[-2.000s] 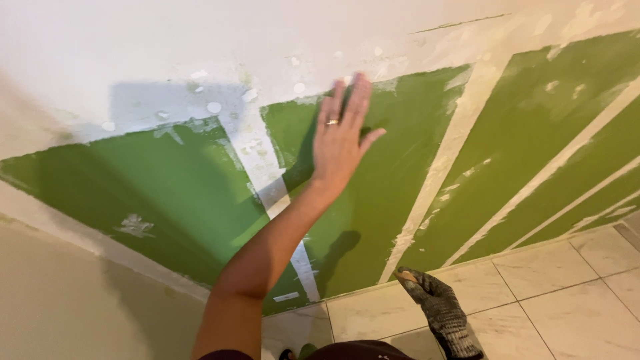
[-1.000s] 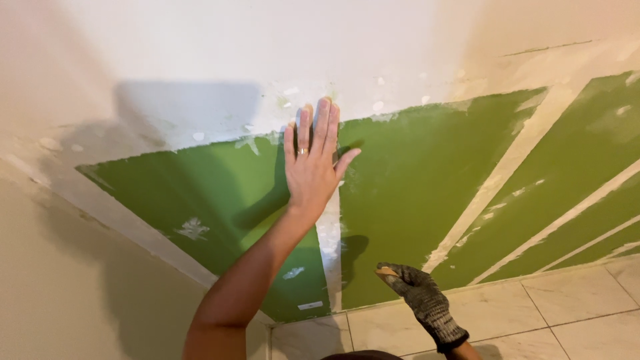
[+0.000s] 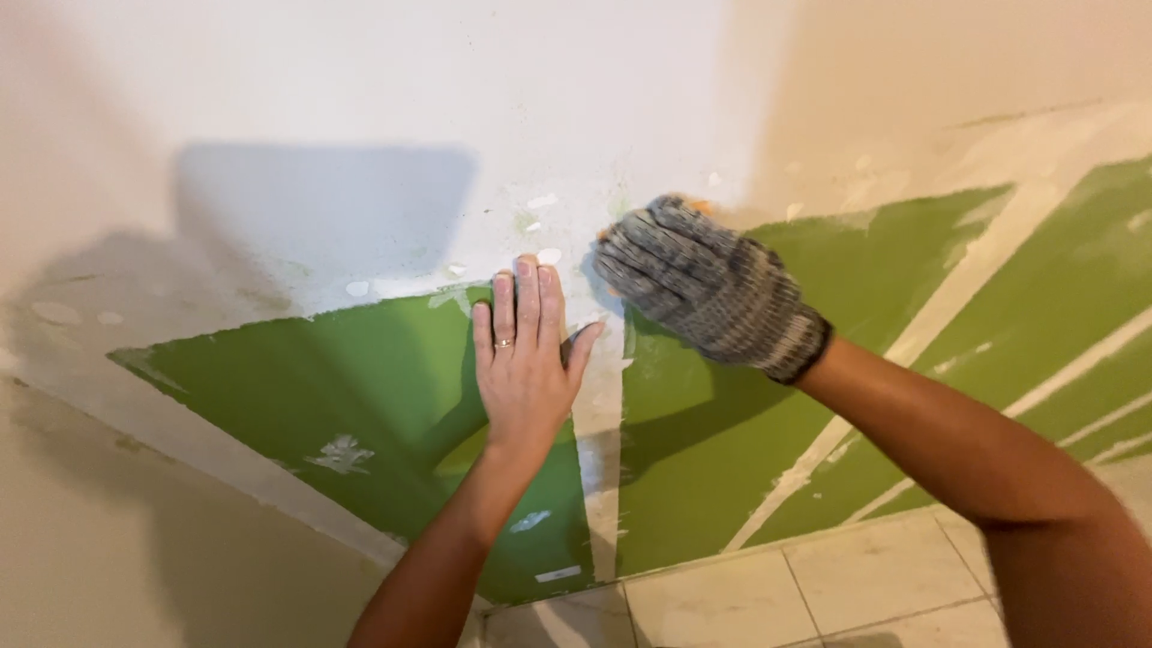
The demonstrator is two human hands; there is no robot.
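Note:
My left hand (image 3: 526, 360), bare with a ring on one finger, lies flat on the wall with fingers pointing up, across the top edge of a green painted panel (image 3: 342, 387). To its right, my right hand (image 3: 697, 283) wears a grey knitted glove and presses against the white filler band (image 3: 598, 414) near its top. Small orange bits show at the glove's fingertips; they look like the edges of a thin piece under the fingers, mostly hidden. White filler patches (image 3: 543, 201) dot the wall just above my left hand.
More green panels (image 3: 1017, 333) split by pale filler strips (image 3: 954, 279) run off to the right. A plain side wall (image 3: 81, 504) meets this wall at the left. Light floor tiles (image 3: 720, 594) lie along the bottom. Shadows fall on the upper wall.
My gloved right hand has risen from low near the floor tiles to the wall beside my left hand. Between the two earlier frames, my left hand shifted left along the wall to the first pale strip.

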